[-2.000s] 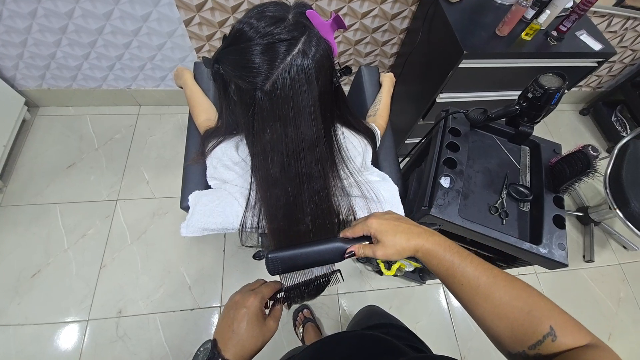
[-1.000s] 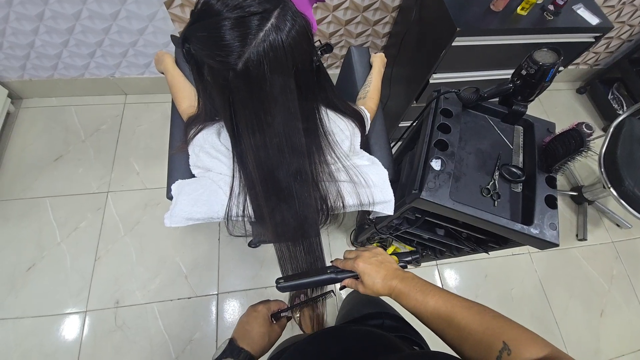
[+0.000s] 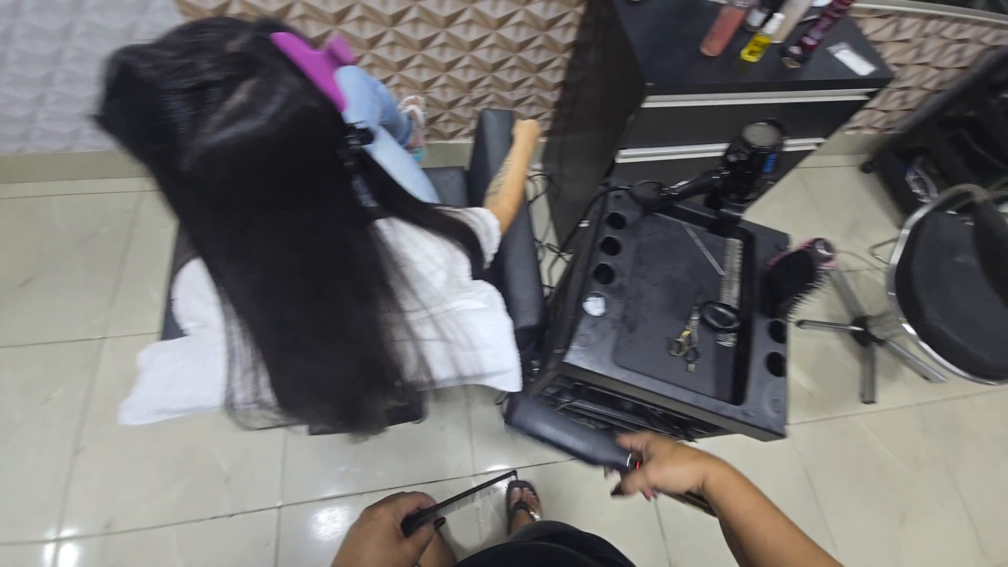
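At the bottom of the view my left hand (image 3: 390,531) grips the end of a black comb (image 3: 468,498), its teeth clear of any hair. To the right my right hand (image 3: 661,468) holds a black hair straightener (image 3: 571,433) below the trolley's front edge. Long straight dark hair (image 3: 291,260) hangs loose down the back of a seated person, over a white towel (image 3: 465,331). A purple claw clip (image 3: 311,67) and a dark clip (image 3: 360,138) sit on the right of the hair. Both hands are apart from the hair.
A black salon trolley (image 3: 583,354) stands at the right with scissors (image 3: 687,339), a pale comb (image 3: 731,291), a hair dryer (image 3: 748,161) and a round-bristled brush (image 3: 795,276). Behind it is a black cabinet (image 3: 756,71) bearing bottles. A stool (image 3: 953,291) stands far right.
The straightener and comb were at the ends of the hair; now both are away from it. My right hand has moved right with the straightener, and the hair hangs free. The view has shifted.
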